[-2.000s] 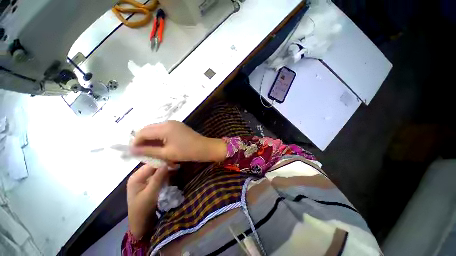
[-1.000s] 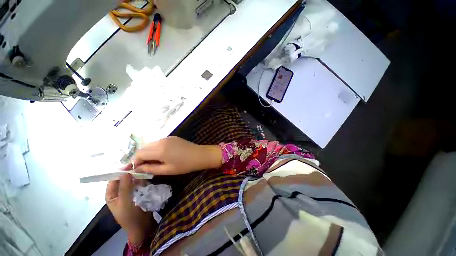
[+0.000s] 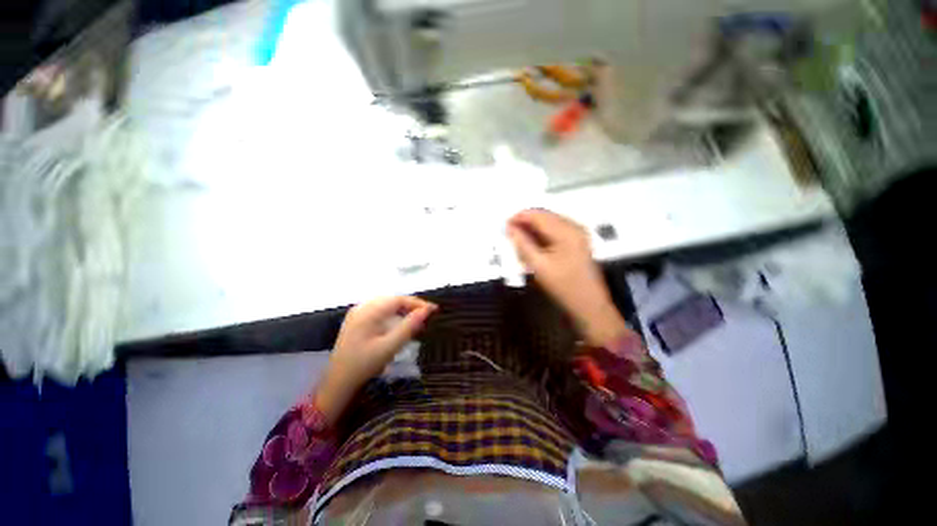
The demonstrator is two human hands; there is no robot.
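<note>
The picture is blurred. My left hand (image 3: 375, 341) is over my lap at the table's front edge, thumb and forefinger together. A crumpled white fabric bunch (image 3: 407, 360) shows under its fingers, against the palm side. My right hand (image 3: 560, 262) is over the table's front edge, fingers bent together. A small white strip (image 3: 512, 265) hangs at its fingertips. The hands are apart. White pieces (image 3: 503, 175) lie in front of the sewing machine's needle area (image 3: 429, 134), washed out by glare.
Orange scissors (image 3: 555, 84) and red-handled snips (image 3: 568, 117) lie on the machine bed. A layered stack of white panels (image 3: 77, 236) hangs over the table's far left. A phone (image 3: 686, 323) lies on the lower right board (image 3: 729, 411). Another lower board (image 3: 226, 431) is at left.
The view has swung left and up, showing the panel stack. My hands have moved apart; the pale strip that was between them no longer shows there.
</note>
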